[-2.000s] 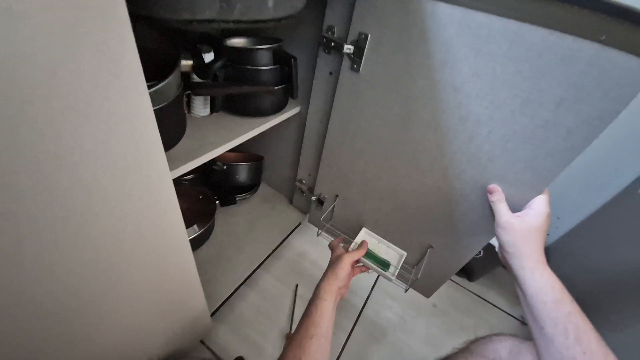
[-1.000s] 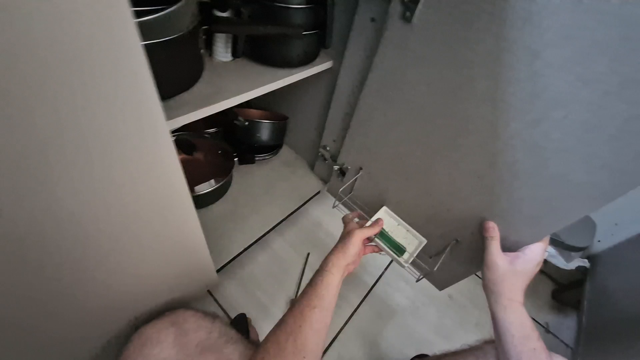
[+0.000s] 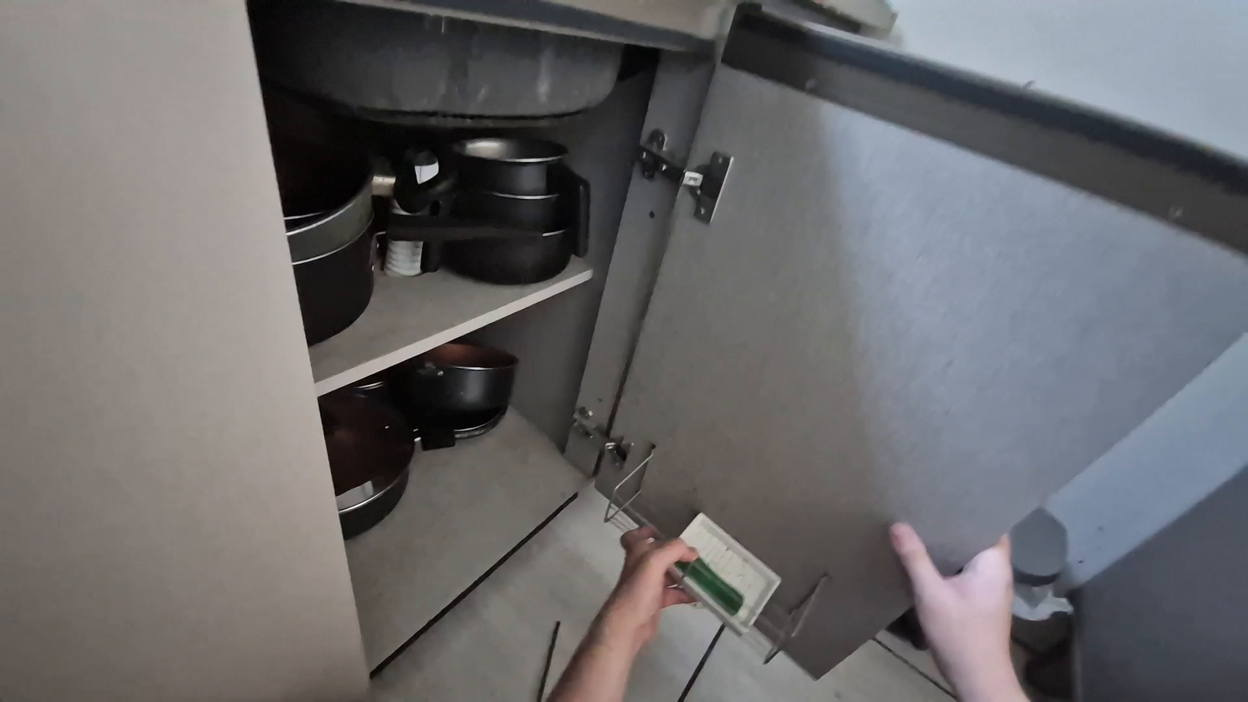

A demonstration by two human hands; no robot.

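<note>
The grey cabinet door point(image 3: 829, 341) stands open, hung on metal hinges. My left hand point(image 3: 651, 583) grips the left side of a small white tray point(image 3: 756, 577), which is tilted and holds a green object point(image 3: 714, 586). The tray is at a wire rack point(image 3: 801, 614) low on the door's inner face; whether it rests on the wires I cannot tell. My right hand point(image 3: 960, 604) holds the door's free lower edge, thumb on the inner face and fingers hidden behind.
Stacked dark pots point(image 3: 512, 214) and a large pot point(image 3: 336, 278) stand on the cabinet's upper shelf point(image 3: 439, 317) below a basin point(image 3: 468, 63). More pans point(image 3: 458, 375) sit on the cabinet floor point(image 3: 468, 517). Floor tiles point(image 3: 624, 634) lie below the door. Another grey panel is at far right.
The view has shifted between frames. Both hands keep their holds on the tray and the door; nothing else has plainly changed.
</note>
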